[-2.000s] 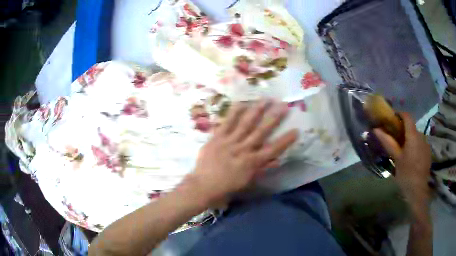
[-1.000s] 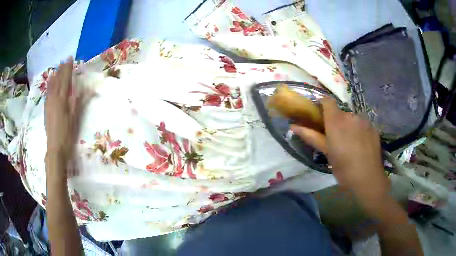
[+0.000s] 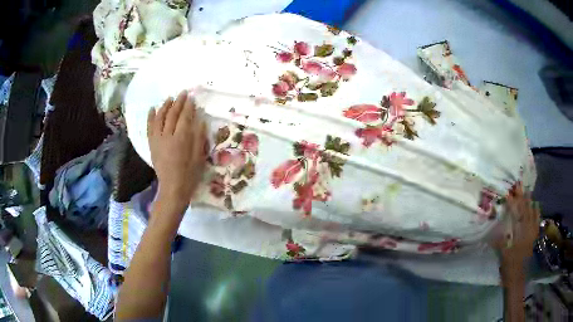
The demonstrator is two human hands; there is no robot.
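The floral dress (image 3: 251,69), cream with pink-red flowers and green-brown leaves, lies spread over the white table. Long soft folds run across it towards its gathered waist at the right. My left hand (image 3: 179,141) lies palm down on its left part, fingers slightly apart. My right hand (image 3: 520,217) is at the gathered waist near the right edge, fingers curled on the cloth; its thumb is hidden. Narrow floral ends (image 3: 442,63) stick out behind the dress. A shiny object, perhaps the iron, shows partly at the right edge (image 3: 554,242).
A crumpled floral pile (image 3: 141,25) is at the far left end of the table. Below left are a brown box (image 3: 75,107), blue cloth (image 3: 85,188) and striped garments (image 3: 72,267). A blue bar (image 3: 327,9) is at the far side. The dark rest pad (image 3: 556,170) is at the right edge.
My right hand has let go of the iron and is now at the dress's waist. The dress shows a different panel and its waist lies further right. The view has shifted left.
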